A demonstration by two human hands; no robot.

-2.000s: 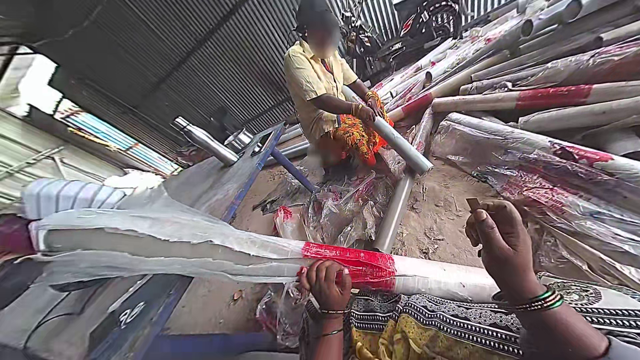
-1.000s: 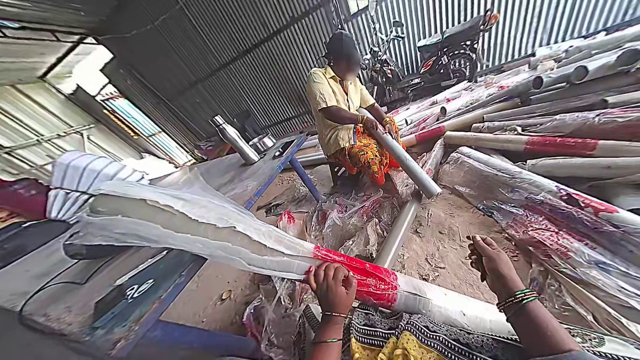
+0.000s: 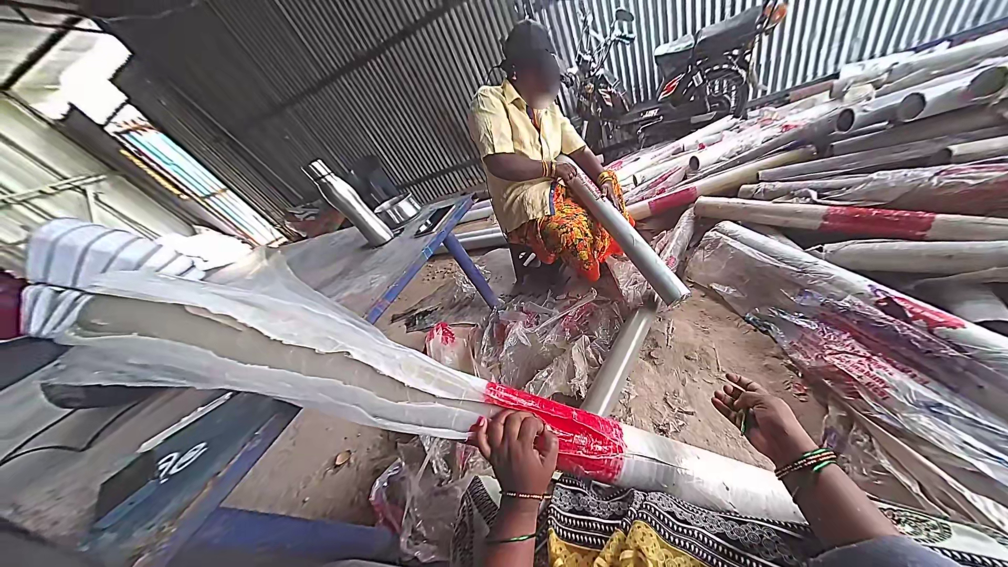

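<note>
A long grey pipe (image 3: 236, 339) lies across my lap toward the left, its white plastic wrapping (image 3: 331, 315) split open lengthwise on the left part. A red band (image 3: 559, 431) of the wrapping is around its middle, and white wrapping covers the right part. My left hand (image 3: 516, 450) grips the edge of the wrapping at the red band. My right hand (image 3: 756, 417) is raised above the right part of the pipe, fingers curled, with a small thin thing between them that I cannot make out clearly. Patterned cloth (image 3: 630, 528) covers my lap.
A person (image 3: 528, 150) sits opposite, holding a grey pipe (image 3: 630, 236). Wrapped pipes (image 3: 874, 220) are heaped at the right, near a motorcycle (image 3: 701, 79). A steel flask (image 3: 350, 203) and a pot (image 3: 398, 209) stand on a blue-edged table (image 3: 331, 260). Torn plastic (image 3: 551, 346) litters the ground.
My right hand has moved lower; two seconds ago it held up a small flat piece. My left hand remains at the red band. The view has shifted, showing more of the motorcycle.
</note>
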